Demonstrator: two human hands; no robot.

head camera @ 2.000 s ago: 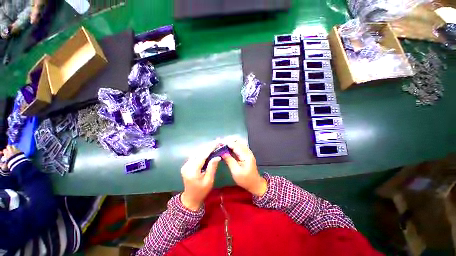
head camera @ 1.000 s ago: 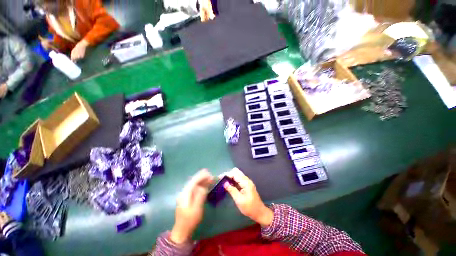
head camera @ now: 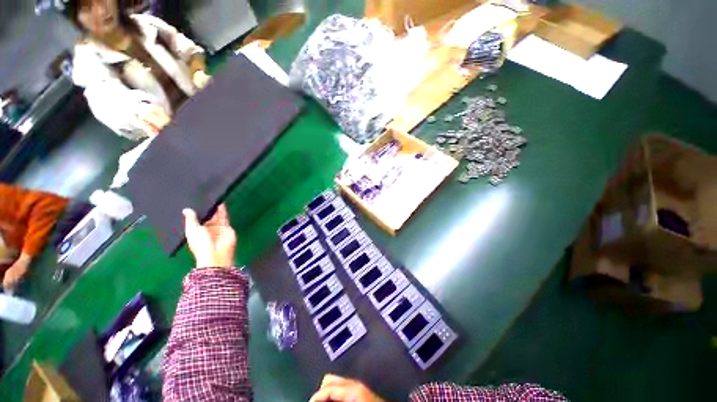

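Note:
My left hand is stretched forward, its fingers apart at the near edge of a large black sheet. The thumb overlaps the sheet; whether the hand grips it is unclear. Another person across the bench has hands at the sheet's far side. My right hand is low, cut off by the bottom edge; its fingers and anything in them are hidden. Two slanting columns of silver devices with dark screens lie on a black foam mat, beside a crinkled clear-purple bag.
An open cardboard box holds clear bags. Beyond are a pile of tiny grey pieces and a large clear bag. A black tool tray is at lower left, more cardboard boxes at right. An orange sleeve shows at left.
The view has swung right. My left hand has left the dark part and reached to the sheet. My right hand has dropped to the bottom edge. The part is out of sight.

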